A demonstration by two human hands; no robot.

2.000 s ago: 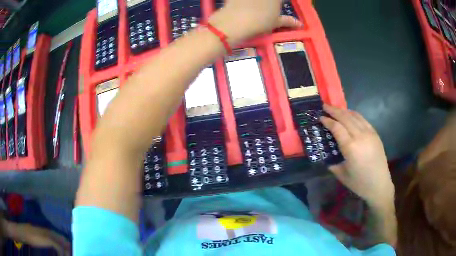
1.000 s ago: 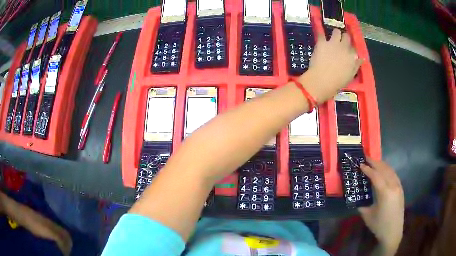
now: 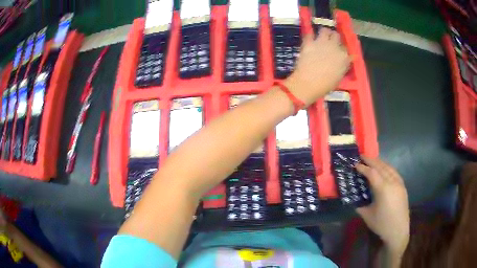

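A red-orange foam tray holds open flip phones in two rows. Most displays are lit white, such as the front-left one. The front-right phone and the back-right phone have dark displays. My left hand reaches across the tray with its fingers on the back-right phone, covering its keypad. My right hand is at the right edge of the front-right phone's keypad, thumb and fingers near the keys. My left forearm hides parts of the front-row phones. The picture is somewhat blurred.
Another red tray with open phones stands at the left. Red pens and a white-and-red pen lie between the trays. A further red tray is at the right edge. A neighbour's arm shows at lower left.
The view has shifted, so the tray sits differently in the picture. Over two seconds my left hand stays at the back-right phone and my right hand at the front-right keypad.
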